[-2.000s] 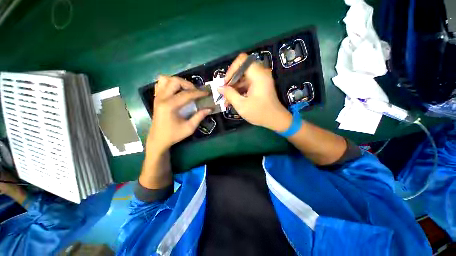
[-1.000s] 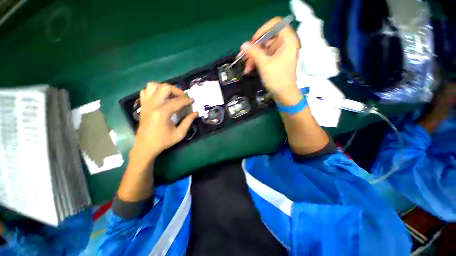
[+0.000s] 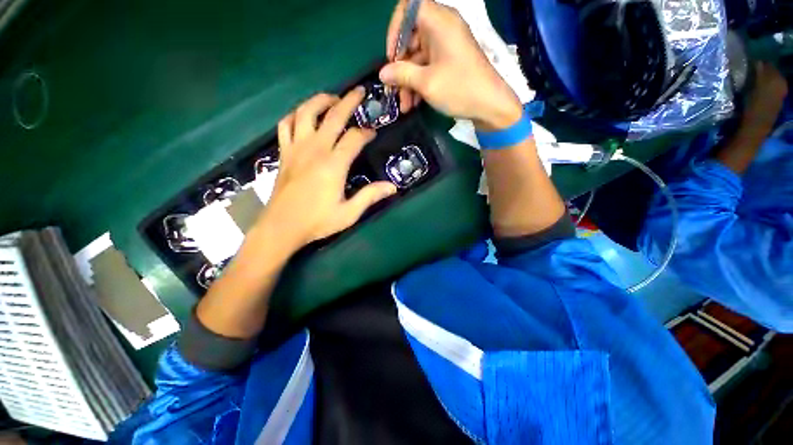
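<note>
A black tray [image 3: 287,222] lies slanted on the green bench with device cases in its pockets. My right hand [image 3: 448,65] holds grey tweezers [image 3: 407,30] like a pen over a device case [image 3: 376,108] at the tray's upper right end; the tweezer tip is hard to make out. My left hand [image 3: 322,174] lies over the tray, empty, fingers apart, its fingertips by that same case. Another case [image 3: 406,165] sits in the lower right pocket. A white liner sheet [image 3: 215,233] with a grey-brown part lies over the tray's left half, partly under my left wrist.
A second liner sheet [image 3: 127,292] lies left of the tray, beside a thick white stack [image 3: 43,339]. A crumpled wipe [image 3: 487,43] and a glue syringe [image 3: 569,154] with a clear hose are at right. Beyond are a blue bin [image 3: 600,56] and another person's arm [image 3: 756,113].
My left hand has let go of the liner sheet and moved right to the case by the tweezers. The liner now lies on the tray. The whole view has shifted and turned.
</note>
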